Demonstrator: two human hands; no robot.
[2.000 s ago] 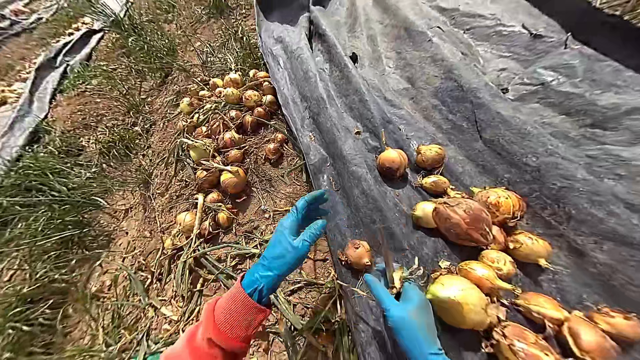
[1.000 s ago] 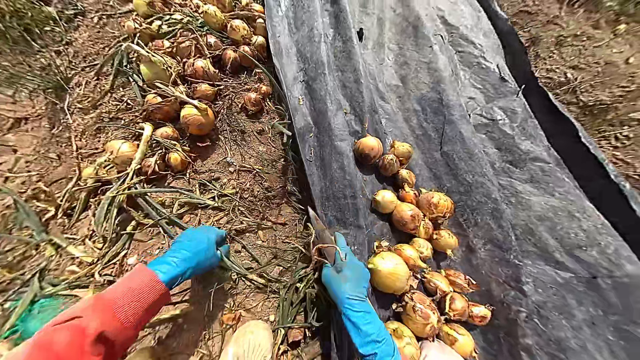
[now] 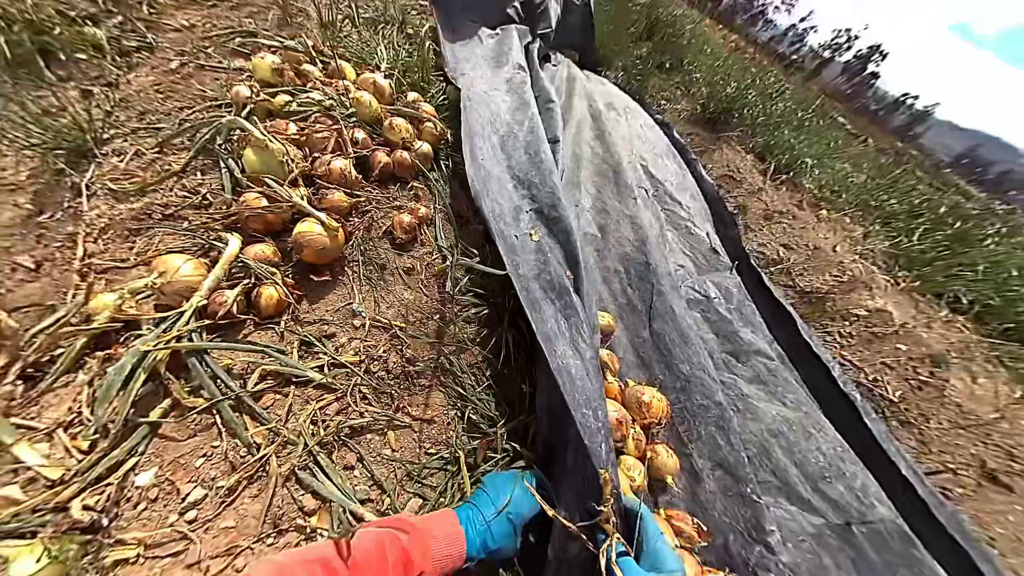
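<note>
My left hand, in a blue glove and red sleeve, is at the bottom centre beside the raised edge of a dark ground-cover sheet; its fingertips are hidden, so its grip cannot be told. Gloved in blue too, my right hand closes on the sheet's edge, with dry stalks hanging at its fingers. No tool can be made out in it. Yellow-brown onions lie on the sheet just beyond my right hand, partly covered by the lifted fold.
Many onions with dry tops are heaped on the soil to the left. Cut green and dry leaves litter the ground nearer me. A dark strip borders the sheet's right side, with bare soil and a grassy row beyond.
The sheet's near edge has been lifted and folded over beside the onions. My left hand has moved right, to the sheet. The pointed tool in my right hand is no longer visible. The view has tilted up.
</note>
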